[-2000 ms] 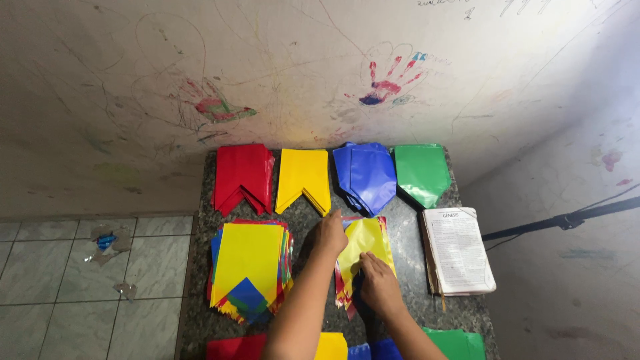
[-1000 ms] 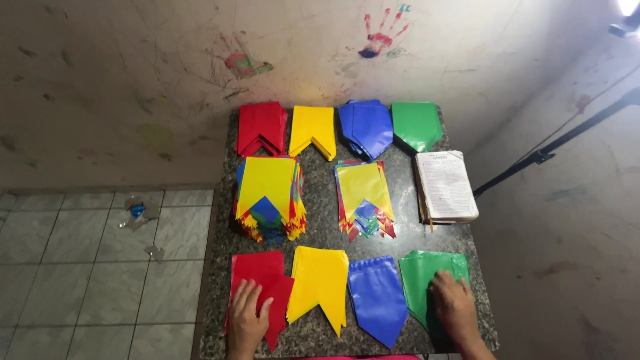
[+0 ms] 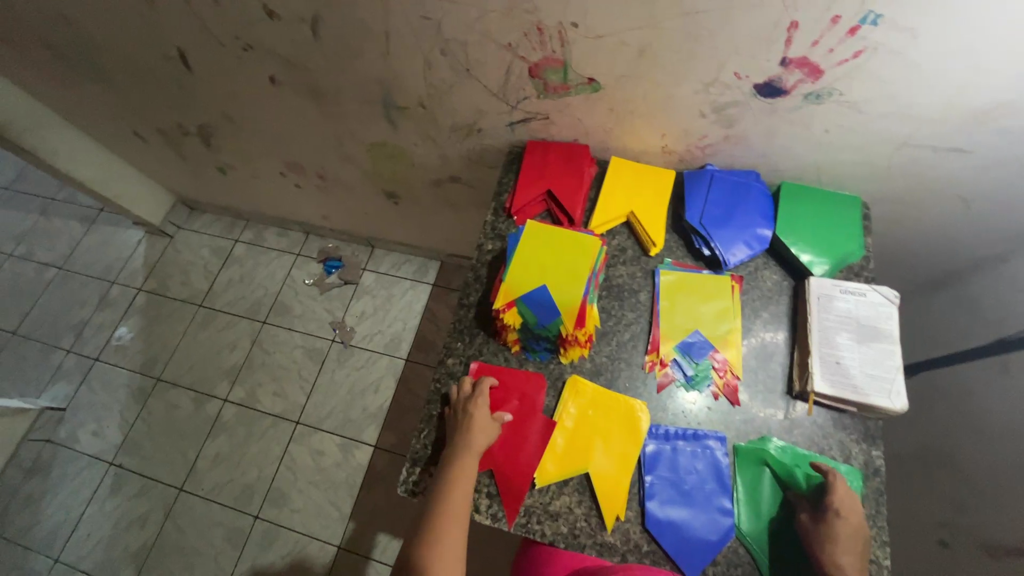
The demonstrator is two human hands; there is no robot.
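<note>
My left hand [image 3: 474, 416] rests on the left edge of the near stack of red plastic pennants [image 3: 520, 440], thumb and fingers apart. At the near right, my right hand [image 3: 830, 512] touches the green plastic pennants [image 3: 768, 496], whose top sheet is creased up by the fingers; whether it pinches one is unclear. Between the hands lie notched yellow pennants [image 3: 596, 432] and pointed blue pennants [image 3: 686, 488]. Two mixed-colour stacks, each with a yellow sheet on top, lie in the middle row: a thicker left stack [image 3: 552, 264] and a thinner right stack [image 3: 696, 308].
Along the back of the granite table [image 3: 616, 336] lie red [image 3: 552, 176], yellow [image 3: 636, 192], blue [image 3: 728, 208] and green pennants [image 3: 820, 224]. A worn open book [image 3: 854, 344] sits at the right edge. Scraps [image 3: 336, 268] lie on the tiled floor; a dark pole [image 3: 968, 356] stands right.
Both hands were at the thinner mixed stack two seconds ago; they moved to the near row, left on red, right on green. Since one second ago the green top sheet has become creased. The view has shifted left.
</note>
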